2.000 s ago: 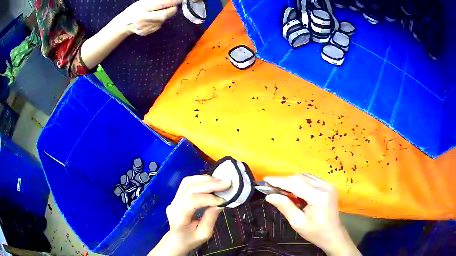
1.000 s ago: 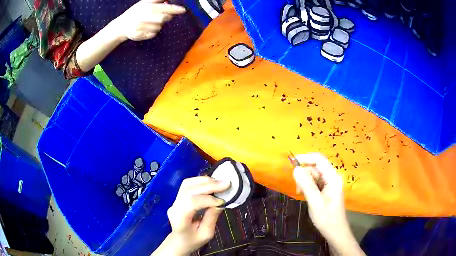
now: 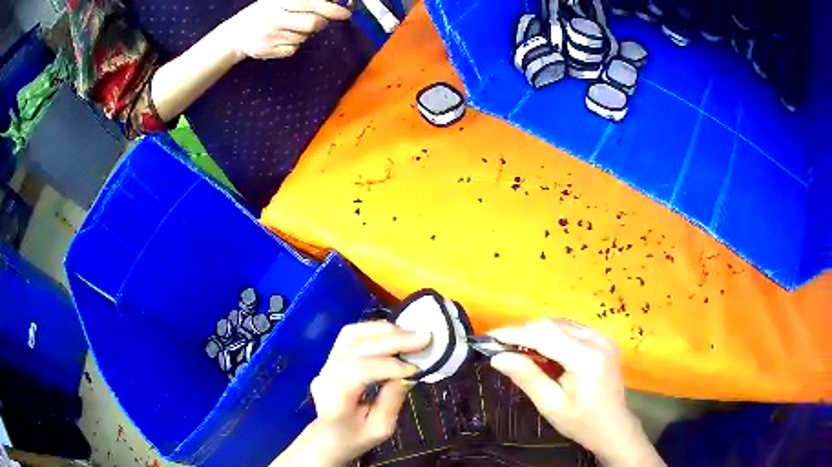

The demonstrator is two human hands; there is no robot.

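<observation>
My left hand (image 3: 365, 381) holds a pale, rounded-square case (image 3: 427, 330) with black edges above my lap, its thick side turned toward the right. My right hand (image 3: 570, 378) grips small thread snips (image 3: 525, 351) with reddish-brown handles. The silvery blade tips point left and meet or nearly meet the case's right edge; actual contact cannot be told. The palm and lower fingers of my left hand are partly behind the case.
An orange cover (image 3: 438, 205) bears dark trimmings and a lone case (image 3: 442, 103). A blue bin (image 3: 675, 137) with many cases stands upper right. Another blue bin (image 3: 182, 237) at left holds several cases. Another person's hand (image 3: 283, 29) holds something opposite.
My right hand with the snips has moved left from over the orange cover back to the case's edge. The held case has shifted slightly right. The other person's hand has moved slightly.
</observation>
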